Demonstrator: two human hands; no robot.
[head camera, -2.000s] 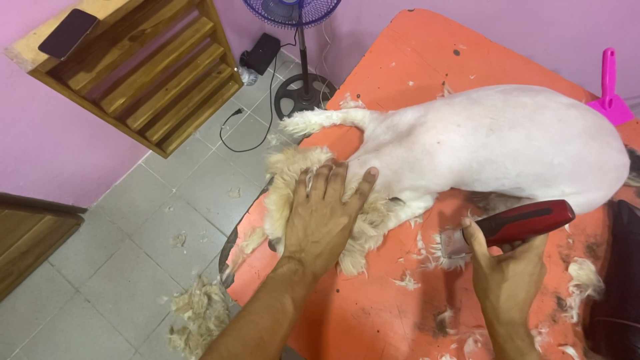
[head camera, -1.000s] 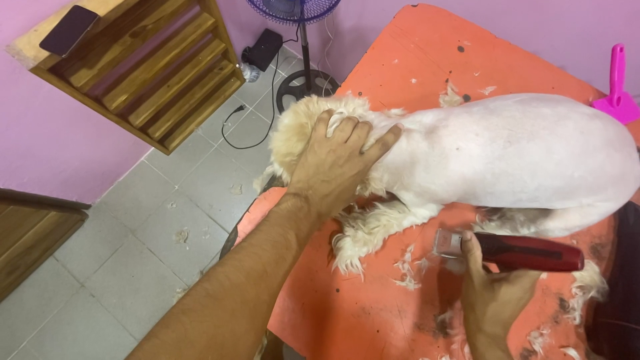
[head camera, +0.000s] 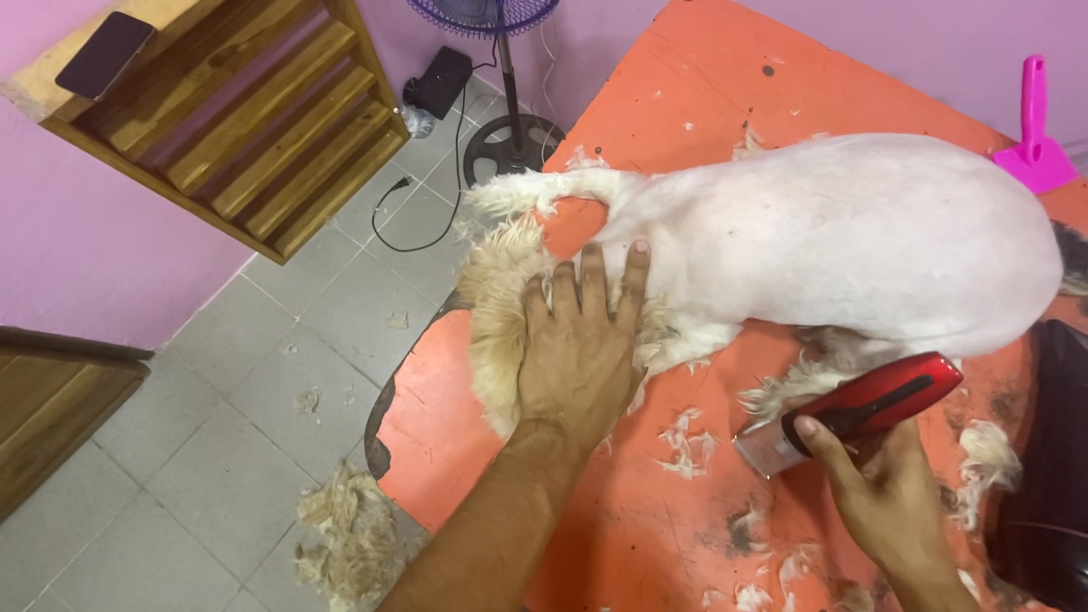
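Note:
A dog with a closely shaved white body (head camera: 850, 229) lies on an orange table (head camera: 680, 93), its head at the left with long cream fur (head camera: 497, 331). My left hand (head camera: 582, 340) lies flat over the back of the head and neck, fingers spread and pointing toward the shoulders. My right hand (head camera: 875, 484) holds a red and black hair clipper (head camera: 884, 398) with a clear guard comb, just below the dog's belly and near a furry leg. The clipper does not touch the shaved back. The dog's face is hidden.
Loose fur tufts (head camera: 687, 442) lie on the table, and a clump (head camera: 348, 535) is at its lower left edge. A pink slicker brush (head camera: 1034, 144) sits at the back right. A fan (head camera: 510, 127), a cable (head camera: 416, 246) and a slatted wooden shelf (head camera: 263, 127) holding a phone (head camera: 106, 53) stand left.
My left hand has shifted down from where it gripped the neck fur a second ago and now lies flat. A front leg reaches out past the head again. The clipper has tilted upward at its rear end.

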